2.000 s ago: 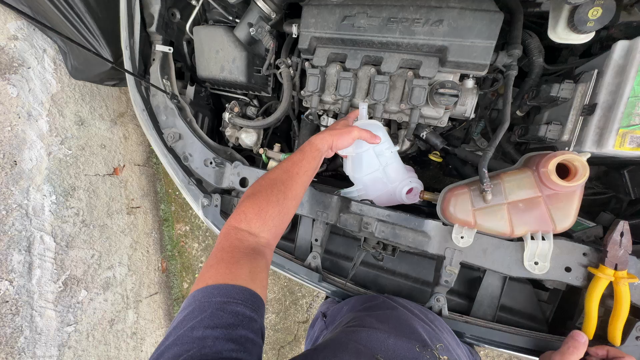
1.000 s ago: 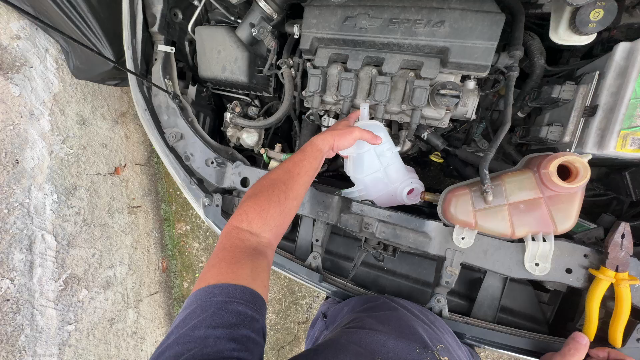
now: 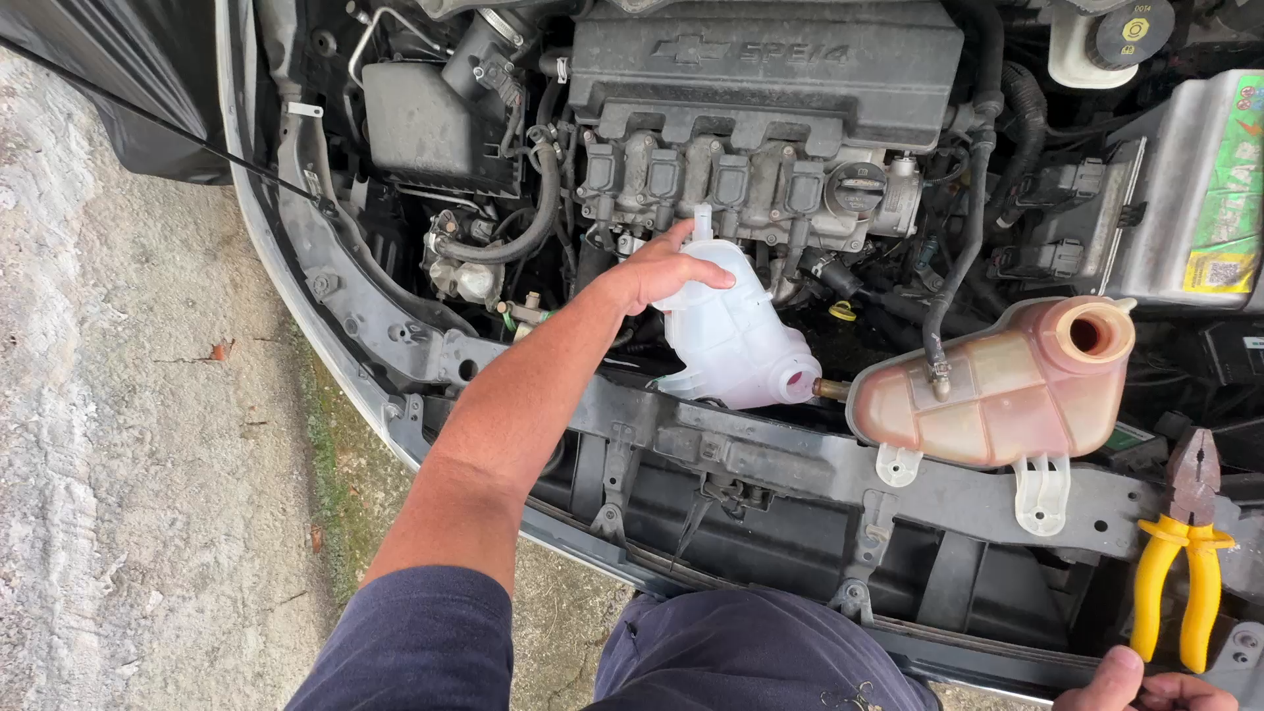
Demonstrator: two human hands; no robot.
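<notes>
My left hand (image 3: 671,272) grips the upper end of a white translucent plastic coolant tank (image 3: 736,331), which lies tilted over the engine bay. The tank's open neck faces the outlet stub of an old, brown-stained coolant tank (image 3: 997,390) on the right; whether they touch I cannot tell. A hose (image 3: 963,257) ends at a fitting on the old tank, whose filler neck stands uncapped. At the lower right edge my right hand (image 3: 1141,684) is partly cut off, with thumb and finger at the yellow handle of combination pliers (image 3: 1185,553); whether it grips them is unclear.
Behind the tanks is the engine with its black plastic cover (image 3: 760,74) and oil filler cap (image 3: 855,188). The battery (image 3: 1190,188) sits at right, the air filter box (image 3: 425,123) at left. The front crossmember (image 3: 731,444) runs below the tanks. A yellow dipstick handle (image 3: 841,311) shows between them.
</notes>
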